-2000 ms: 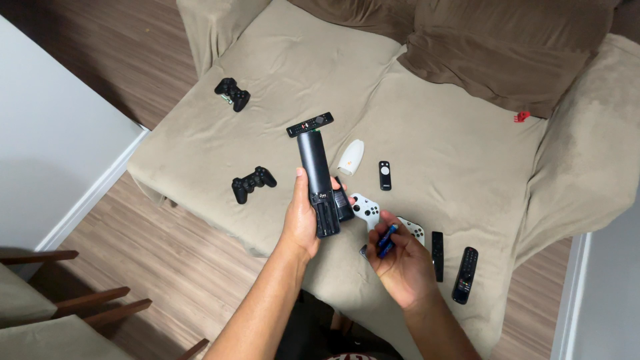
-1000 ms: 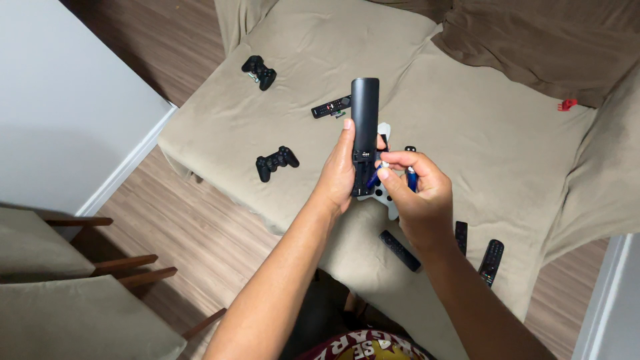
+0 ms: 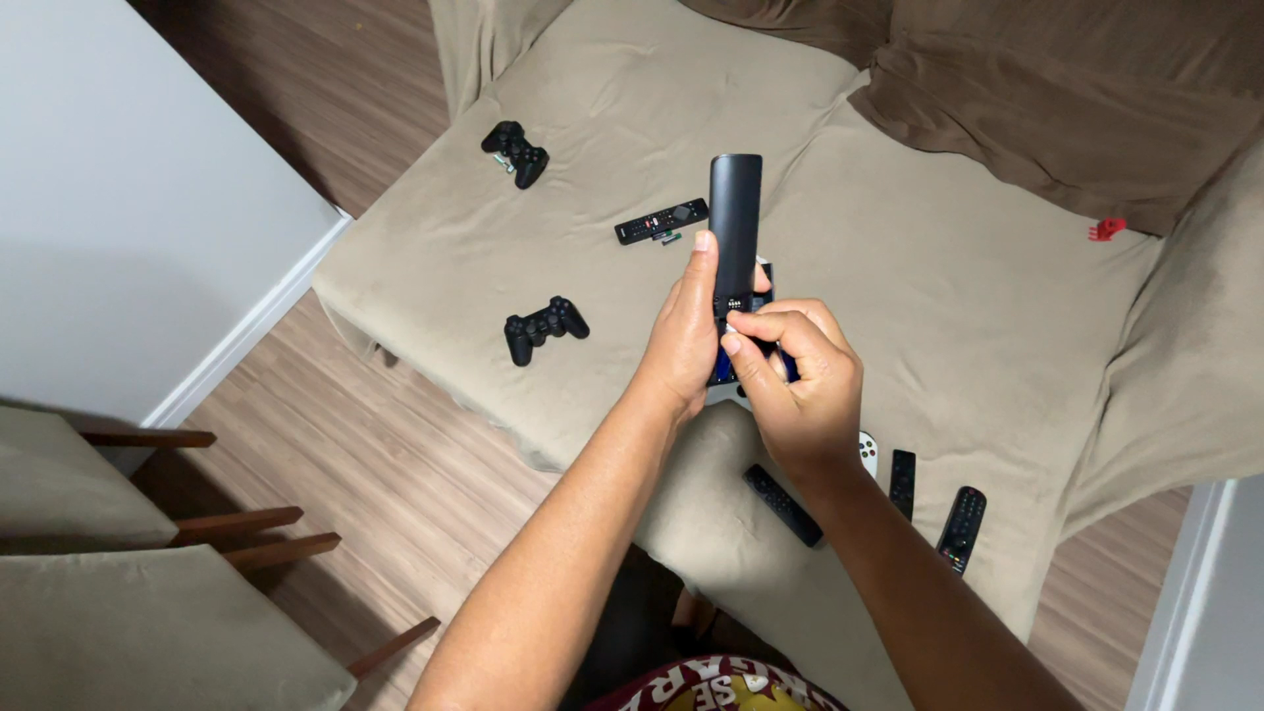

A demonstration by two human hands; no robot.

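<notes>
My left hand (image 3: 686, 326) grips a black remote control (image 3: 736, 222) upright, its back towards me and its battery compartment uncovered at the lower end. A blue battery (image 3: 724, 363) lies in that compartment. The thumb and forefinger of my right hand (image 3: 805, 385) press at the compartment, around the battery's end. Another blue battery (image 3: 790, 365) is held in the curled fingers of my right hand. A white game controller (image 3: 729, 393) is mostly hidden behind my hands.
On the beige-covered sofa (image 3: 948, 326) lie black game controllers (image 3: 546, 329), a remote with loose batteries beside it (image 3: 660, 221), more remotes (image 3: 783, 506) and a partly hidden white controller (image 3: 868, 452). A red object (image 3: 1107, 229) is near the brown cushion (image 3: 1066, 118). Chairs (image 3: 148, 622) stand lower left.
My right hand has moved from below the remote onto its battery compartment. A blue battery, held in my right hand two seconds ago, is now in the compartment. The view has shifted.
</notes>
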